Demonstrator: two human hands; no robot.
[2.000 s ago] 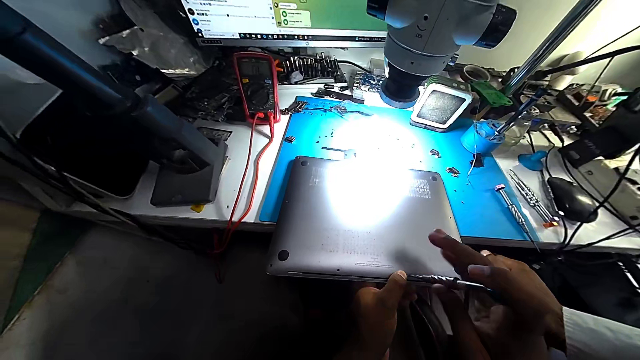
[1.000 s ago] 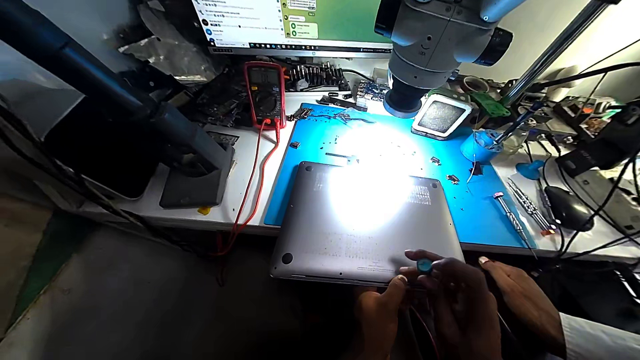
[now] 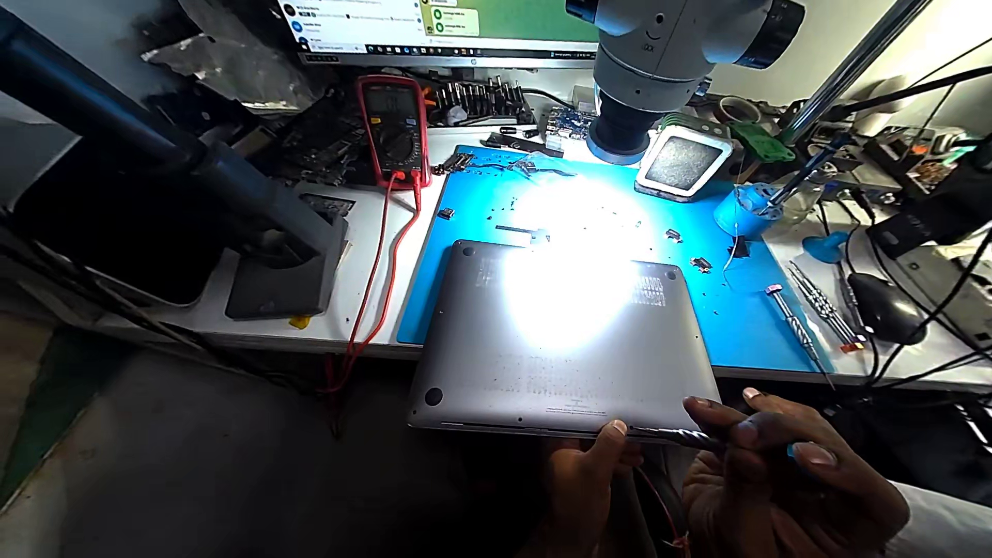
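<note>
A grey laptop (image 3: 496, 341) lies underside up, partly on a blue work mat (image 3: 744, 325), its near edge overhanging the bench. My left hand (image 3: 581, 473) grips that near edge, thumb on top and fingers below. In my right hand (image 3: 783, 465) is a thin precision screwdriver (image 3: 682, 438), held almost level along the near edge, its tip close to my left thumb. Whether the tip sits in a screw is too small to tell. Bright light washes out the middle of the laptop's bottom cover.
A microscope head (image 3: 651, 70) hangs over the mat. Left stand a red multimeter (image 3: 394, 132) with red leads and a dark stand base (image 3: 287, 271). Screwdrivers (image 3: 821, 302), a black mouse (image 3: 887, 308) and a blue holder (image 3: 748, 211) are on the right. A monitor (image 3: 465, 58) stands behind.
One second ago my right hand was closed near the laptop's near right corner with a blue cap showing; now the screwdriver lies level along the edge. My left hand still holds the edge.
</note>
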